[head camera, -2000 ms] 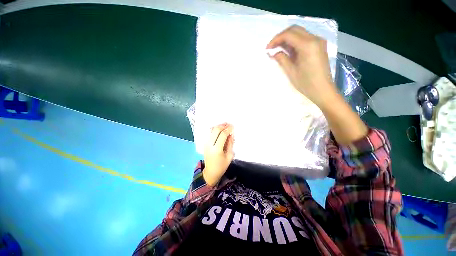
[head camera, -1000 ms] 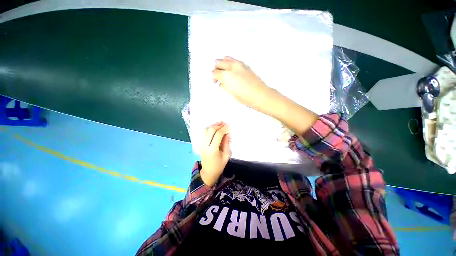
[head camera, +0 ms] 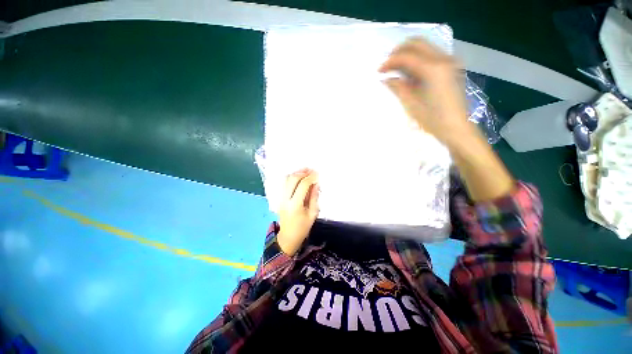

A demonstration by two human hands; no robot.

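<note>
A stack of poly bags (head camera: pixel 339 124), glaring white with clear shiny edges, lies flat in front of my body. My left hand (head camera: pixel 298 204) rests on its near left edge with fingers bent; the glare hides whether the fingertips hold the bag. My right hand (head camera: pixel 429 86) is blurred over the far right part of the stack. Its thumb and fingertips are pinched on a small white wiping cloth (head camera: pixel 391 75), hard to see against the glare. A crinkled loose clear bag (head camera: pixel 479 110) sticks out at the stack's right side.
The dark green table (head camera: pixel 138 90) has a pale divider rail (head camera: pixel 513 63) along its far side. At the right lie a pale flat pointed piece (head camera: pixel 533 128), a dark shiny rounded object (head camera: pixel 582 124), a thin yellowish loop (head camera: pixel 567 174) and cream-white folded fabric (head camera: pixel 613 173). Blue stools stand below.
My right hand has moved from the stack's left part back to its far right part. My left hand has stayed at the near left edge. The view has shifted slightly.
</note>
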